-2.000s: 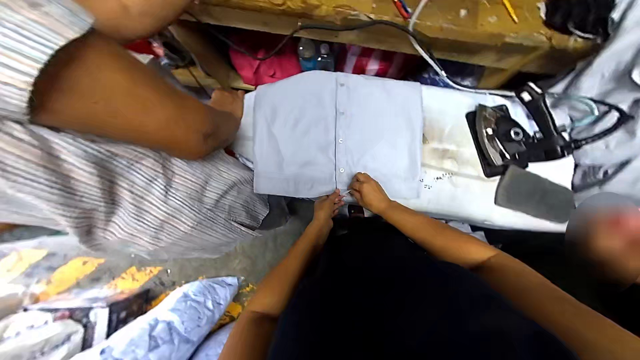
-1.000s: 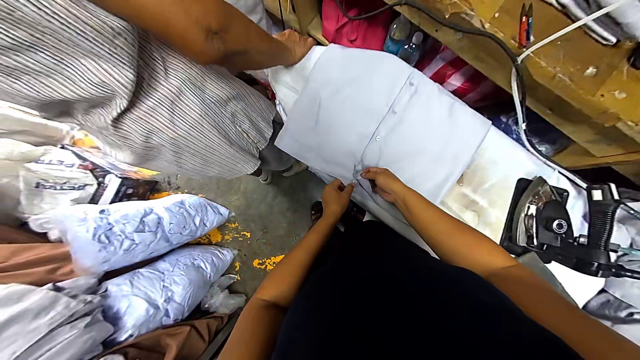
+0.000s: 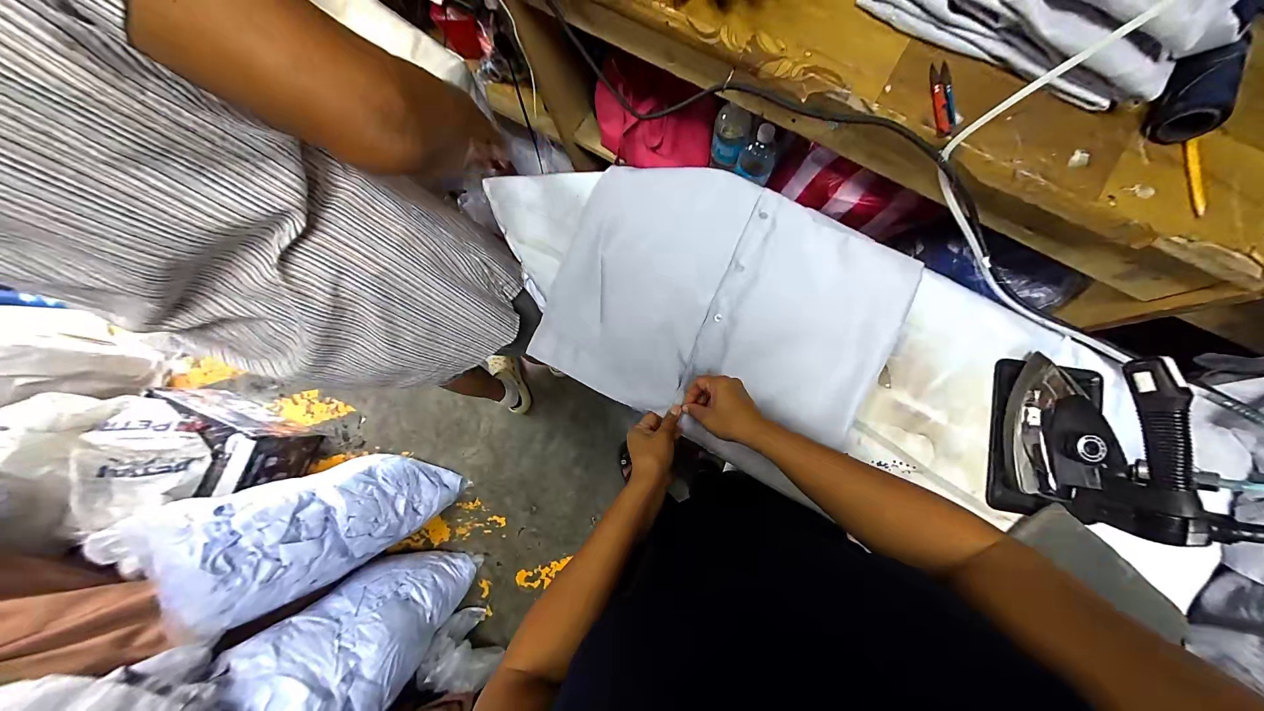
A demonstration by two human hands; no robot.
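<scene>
A light grey-white buttoned garment (image 3: 642, 286) lies flat over a padded ironing board (image 3: 948, 365), its row of small buttons running down the middle. At the garment's near edge, beside the button placket, my left hand (image 3: 655, 444) pinches the cloth between thumb and fingers. My right hand (image 3: 721, 407) pinches the same edge just to the right, its fingertips close to the left ones. An electric iron (image 3: 1076, 444) with a black handle stands on a dark rest at the board's right end. What lies under my fingertips is hidden.
Beside the board's left end stands a person in a striped garment (image 3: 326, 247). Stuffed plastic bags (image 3: 326, 523) lie on the floor at lower left. Beyond the board, a wooden table (image 3: 1047, 168) bears snips (image 3: 942, 99) and folded cloth; a black cable (image 3: 839, 117) hangs along its edge.
The other person's hand, earlier at the garment's far left corner, has moved off it. My hands stay at the near edge by the placket. The view has turned.
</scene>
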